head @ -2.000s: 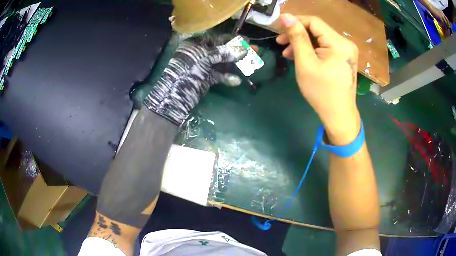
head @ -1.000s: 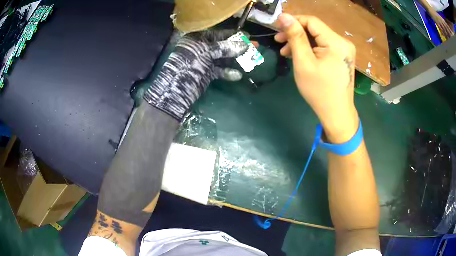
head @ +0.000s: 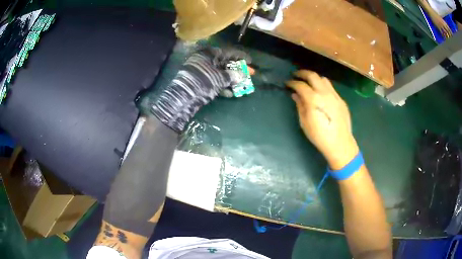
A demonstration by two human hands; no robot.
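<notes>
My left hand (head: pixel 202 83), in a black-and-white knitted glove, holds a small green and white circuit board (head: pixel 244 80) between its fingers below the amber hood. My right hand (head: pixel 321 111) is bare and stands to the right of the board, palm down, fingers bent towards it. A blurred dark line runs between the board and the right fingertips; whether the fingers hold it cannot be told. The dark soldering iron (head: pixel 246 25) points down beside the hood, above the board and not touching it. A blue wrist strap (head: pixel 348 167) is on my right wrist.
An amber hood (head: pixel 207 17) and a brown wooden board (head: pixel 334 35) are at the top. A black mat (head: pixel 76 91) and green-white strips (head: pixel 30 45) lie left. A white pad (head: pixel 195 179) is at the near edge, a dark cable pile (head: pixel 430 177) right. Another person's arm (head: pixel 438 17) shows top right.
My left hand has brought the board down and left, away from the iron tip, and turned it. My right hand has moved down from beside the iron, and its fingers now point left.
</notes>
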